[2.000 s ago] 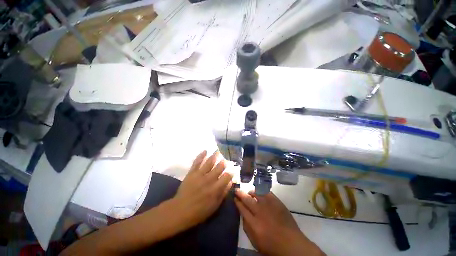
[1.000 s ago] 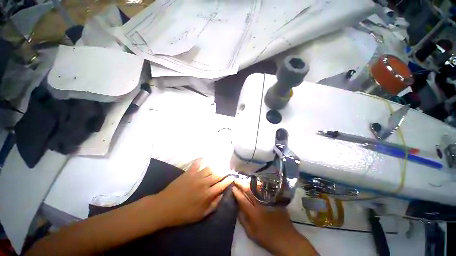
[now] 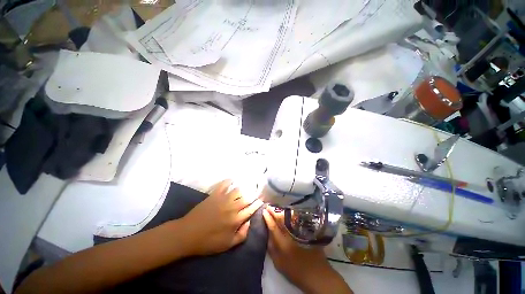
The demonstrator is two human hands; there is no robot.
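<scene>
A dark garment panel (image 3: 201,265) lies on the machine bed, its upper end under the lit end of the white sewing machine (image 3: 368,172). My left hand (image 3: 221,221) lies flat on the panel, left of the needle area, fingertips pressing the cloth. My right hand (image 3: 296,255) is at the panel's right edge, thumb and fingertips close to the left fingertips, partly hidden by the machine end. The fingertips nearly meet beside the needle area. Glare and shiny metal parts (image 3: 322,215) hide the needle and the exact stitching point.
Yellow-handled scissors (image 3: 364,247) and a black-handled tool (image 3: 423,270) lie right of the needle area. Pens (image 3: 426,177) lie on the machine head. A white curved piece (image 3: 103,85) sits on dark cut pieces (image 3: 63,138) at left. Paper patterns (image 3: 230,40) and an orange-lidded jar (image 3: 438,96) are behind.
The view has shifted and turned, so the machine head now shows more from its end. Both hands stay by the needle area, with the fingertips slightly shifted on the dark panel.
</scene>
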